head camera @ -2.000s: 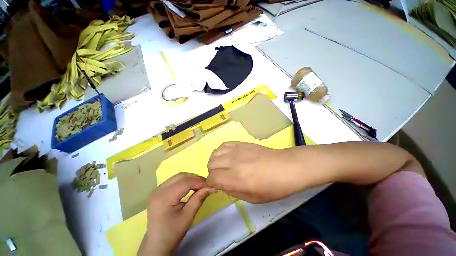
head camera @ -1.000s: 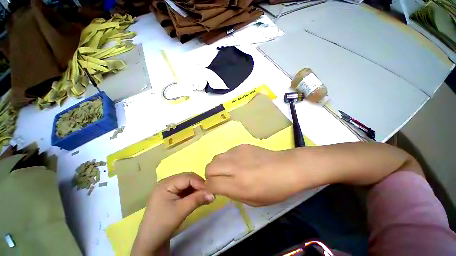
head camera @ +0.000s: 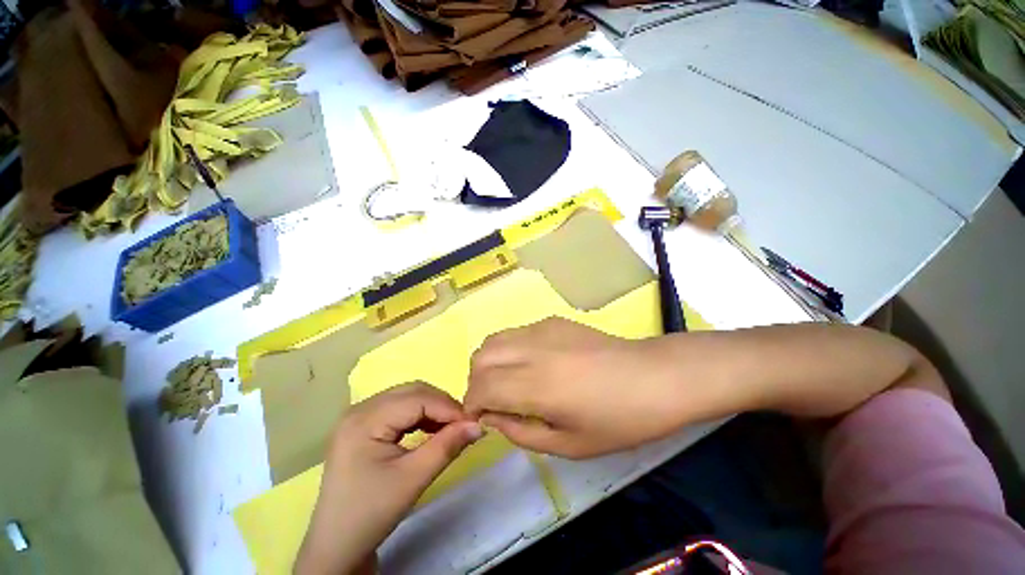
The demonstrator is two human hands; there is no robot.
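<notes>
My left hand [head camera: 388, 461] and my right hand [head camera: 551, 388] meet fingertip to fingertip over the near part of the yellow template [head camera: 410, 359]. The thumb and fingers of both hands are pinched together. Whatever lies between the fingertips is too small or too hidden to make out. The olive panel [head camera: 298, 410] lies around the yellow sheet. A black strip [head camera: 433, 270] and two small raised yellow blocks [head camera: 483, 267] sit along the far edge.
A blue box of small tabs [head camera: 242, 253] and a loose tab pile [head camera: 193, 388] are at left. A black-handled mallet [head camera: 668, 275], glue bottle [head camera: 697, 191] and red-black pen [head camera: 804, 279] are at right. Black-and-white cloth [head camera: 519, 152] and brown pieces [head camera: 461, 43] lie behind.
Both hands stay in nearly the same place. The left fingers have shifted slightly against the right fingertips. The objects on the table have not visibly moved.
</notes>
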